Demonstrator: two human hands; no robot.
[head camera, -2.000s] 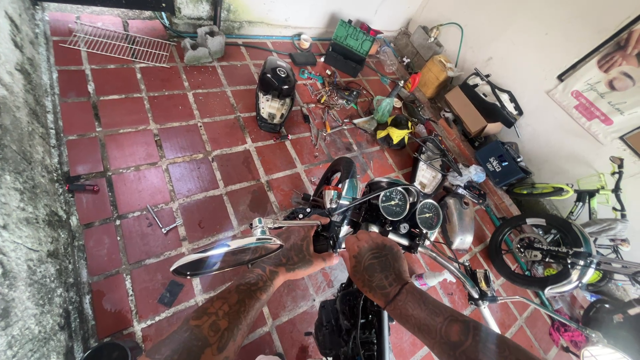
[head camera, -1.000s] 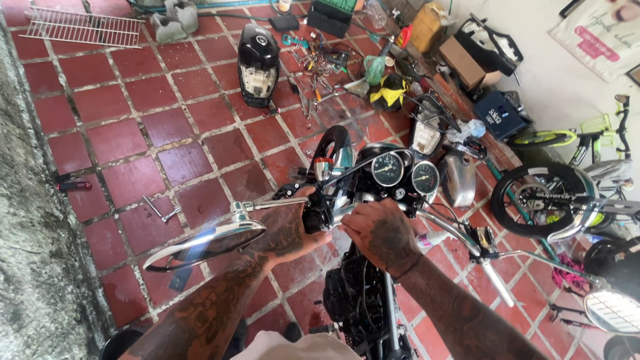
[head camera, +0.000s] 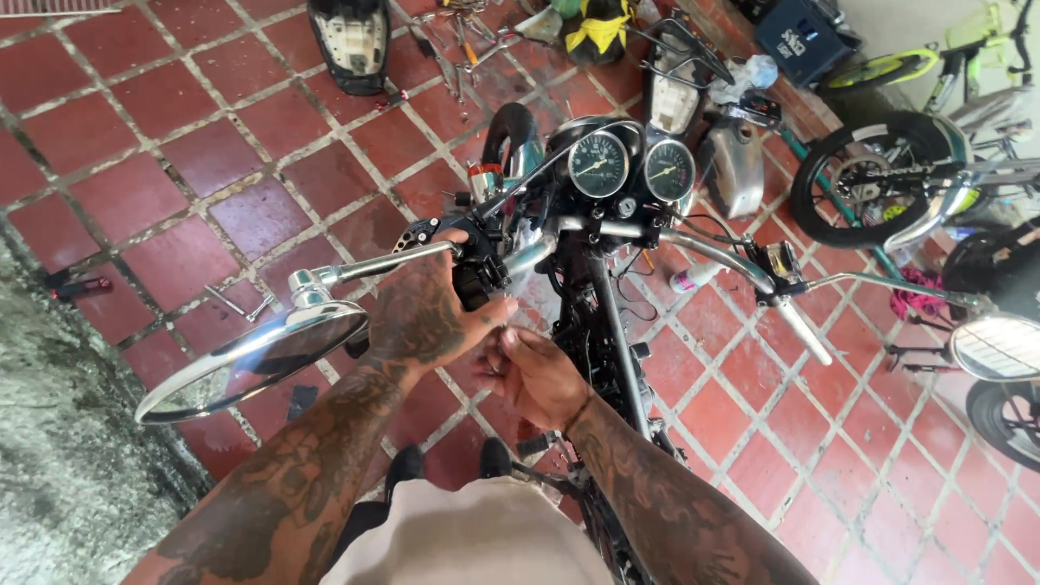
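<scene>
My left hand (head camera: 426, 309) is wrapped around the left end of a motorcycle's chrome handlebar (head camera: 532, 253), at the black switch housing (head camera: 479, 280). Just below its thumb is my right hand (head camera: 536, 370), fingers curled with thumb and fingertips together; whether something small is between them cannot be told. A round chrome mirror (head camera: 256, 361) sticks out beside my left wrist on its stem. Two round gauges (head camera: 597, 165) sit ahead of the handlebar, with the ignition lock (head camera: 626, 208) below them. The bare frame tube (head camera: 621, 349) runs back beneath, without a tank on it.
A motorcycle seat (head camera: 351, 41), wrenches (head camera: 459, 61) and other tools lie on the red tiles ahead. A metal fuel tank (head camera: 734, 166) and a second motorcycle's wheel (head camera: 873, 179) are to the right. A rough wall (head camera: 73, 431) borders the left; a wrench (head camera: 240, 305) lies near it.
My right hand has moved off the middle of the handlebar, down and left to beside my left thumb. My left hand stays at the left handlebar end. The view has moved closer.
</scene>
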